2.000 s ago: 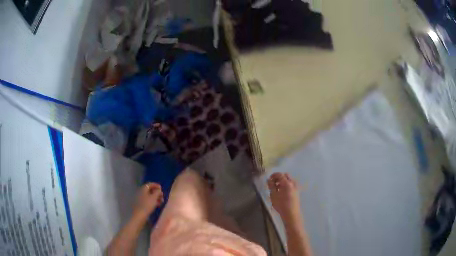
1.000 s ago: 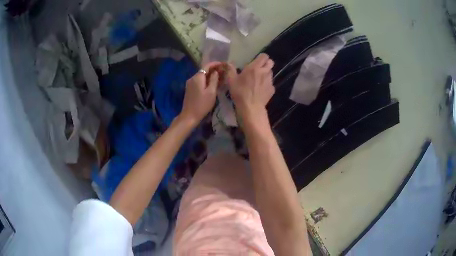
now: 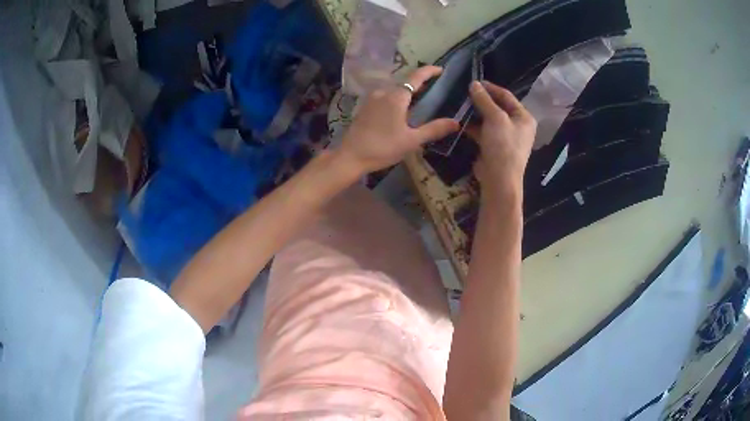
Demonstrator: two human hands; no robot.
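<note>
Several dark curved bands (image 3: 608, 140) lie side by side near the table's left edge. My left hand (image 3: 395, 123), with a ring, is spread at the near left end of the uppermost band, thumb and fingers apart around its edge. My right hand (image 3: 502, 131) pinches the edge of this band's end between thumb and fingers; a thin pale line or strip shows there. A pinkish offcut (image 3: 567, 82) lies across the bands, with a small white scrap (image 3: 555, 165) below it. Another pinkish offcut (image 3: 372, 45) lies at the table edge.
The cream table (image 3: 576, 284) has a worn edge. A white sheet with a dark border (image 3: 625, 337) lies at lower right. Tangled strips (image 3: 724, 316) lie at far right. Blue plastic (image 3: 193, 185) and pale scraps (image 3: 78, 99) lie below the table at left.
Both hands have moved right from the pinkish offcuts at the table edge to the end of the dark bands. Earlier the view was over the white sheet, with both hands low.
</note>
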